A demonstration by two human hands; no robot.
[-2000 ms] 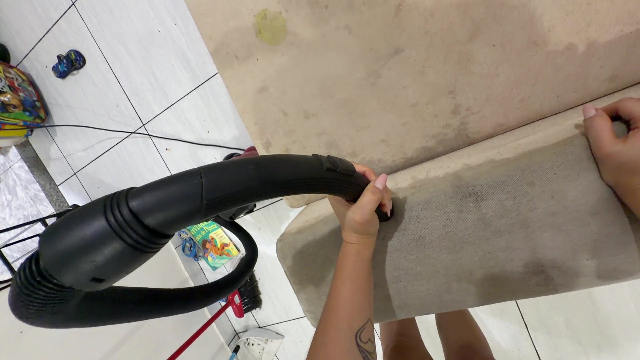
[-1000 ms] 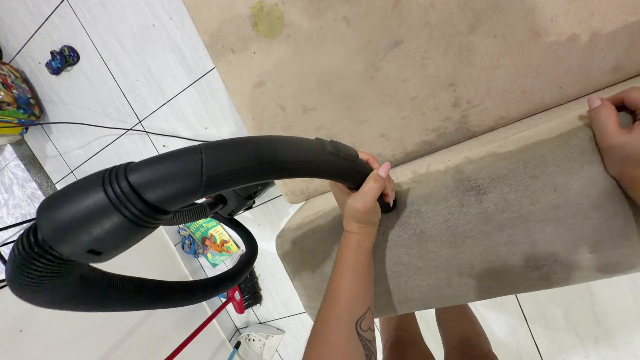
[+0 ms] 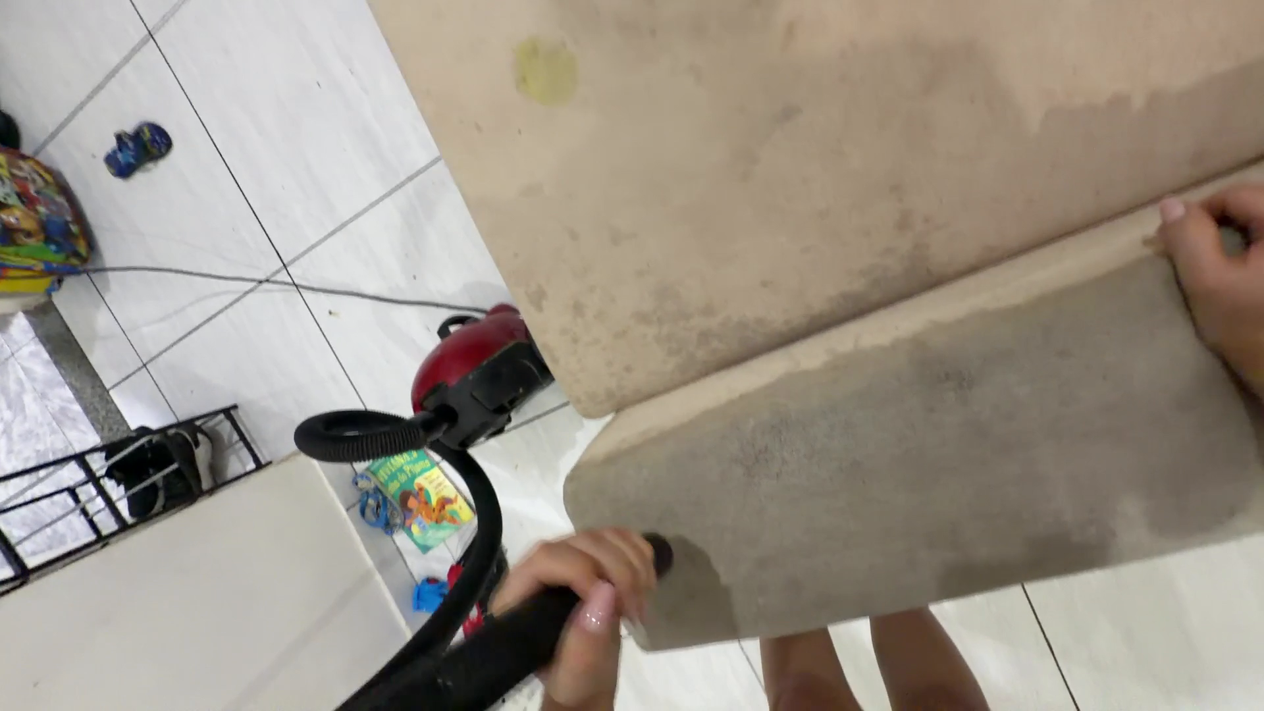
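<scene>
My left hand [image 3: 583, 602] is closed around the black vacuum cleaner tube [image 3: 494, 642]. The tube's tip lies at the lower left edge of the beige sofa cushion [image 3: 889, 434], whose face is widely darkened, as if damp. At the right border my right hand [image 3: 1220, 267] is curled at the cushion's upper edge, thumb against the pale border; whether it grips the fabric is unclear. Above lies a larger beige upholstered section [image 3: 790, 197] with dark blotches and a yellowish spot. The red and black vacuum cleaner [image 3: 479, 370] stands partly behind its corner.
A power cord [image 3: 375, 294] crosses the tiled floor [image 3: 326, 128]. At left are a child's blue sandal [image 3: 138, 150], a colourful bag [image 3: 39, 227] and a black metal rack [image 3: 89, 484] with shoes. A children's book [image 3: 420, 499] lies near the ribbed hose. Bare legs show below the cushion.
My left hand, with the tube, has moved down and left along the cushion, from near its upper edge to its lower left corner. The red vacuum body now shows. My right hand stays at the upper edge.
</scene>
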